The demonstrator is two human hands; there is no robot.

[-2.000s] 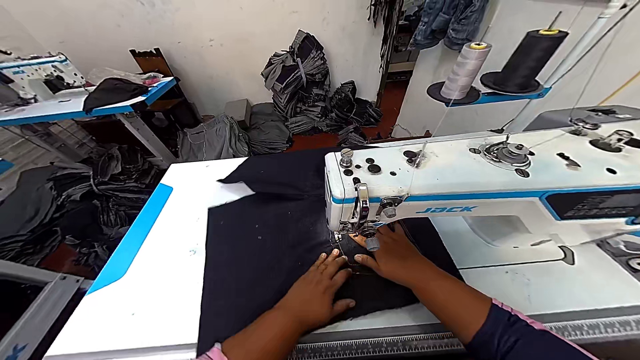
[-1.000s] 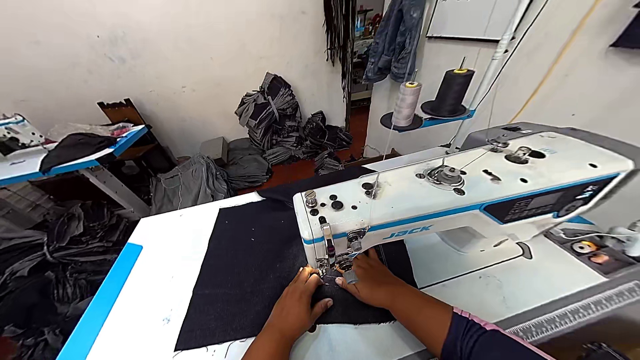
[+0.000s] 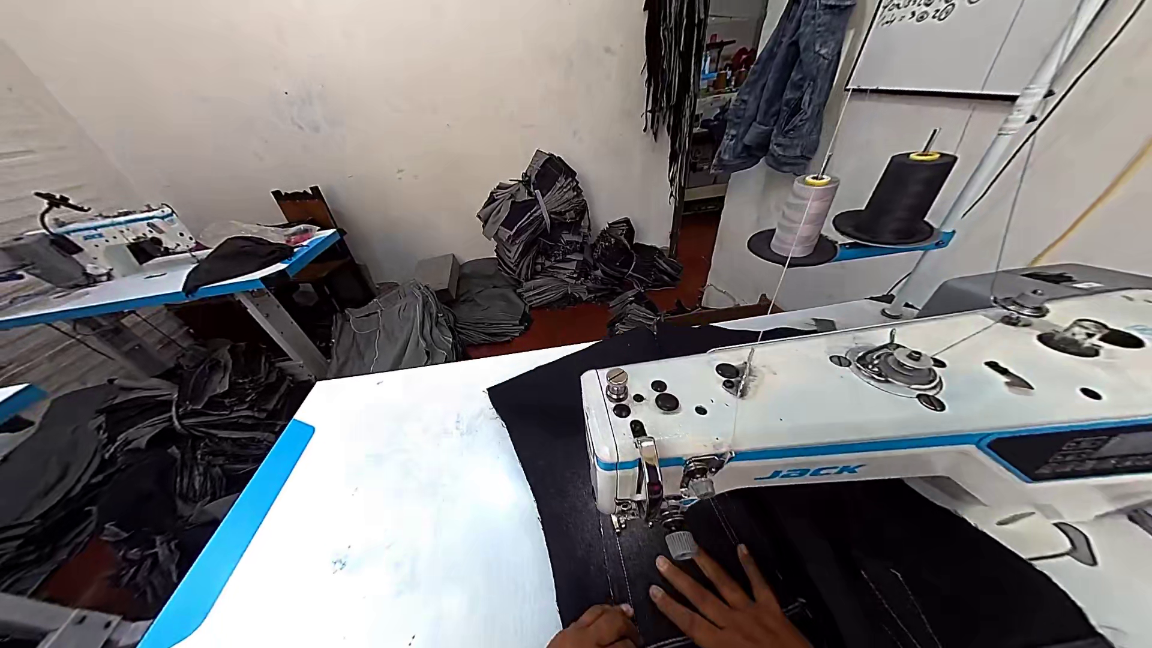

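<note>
A dark fabric panel (image 3: pixel 562 432) with rows of light stitching lies on the white sewing table (image 3: pixel 423 504), running under the head of a Jack industrial sewing machine (image 3: pixel 810 405). My right hand (image 3: pixel 733 598) rests flat on the cloth with fingers spread, just below the machine's needle area. At the bottom edge, my left hand (image 3: pixel 598 627) has its fingers curled at the cloth beside a stitched line; only part of it shows, and whether it pinches the cloth I cannot tell. The needle and presser foot are mostly hidden behind the machine's head.
Pale (image 3: pixel 804 220) and black thread cones (image 3: pixel 909 198) stand on a holder behind the machine. Bundled dark fabric pieces (image 3: pixel 540 225) are piled on the floor by the wall. Another sewing machine (image 3: pixel 126 238) is on a table at left. Jeans (image 3: pixel 787 90) hang near a whiteboard.
The cloth has shifted, with more of it now right of the machine head and visible stitch lines. My hands have moved nearer the bottom of the view, the right one now spread flat.
</note>
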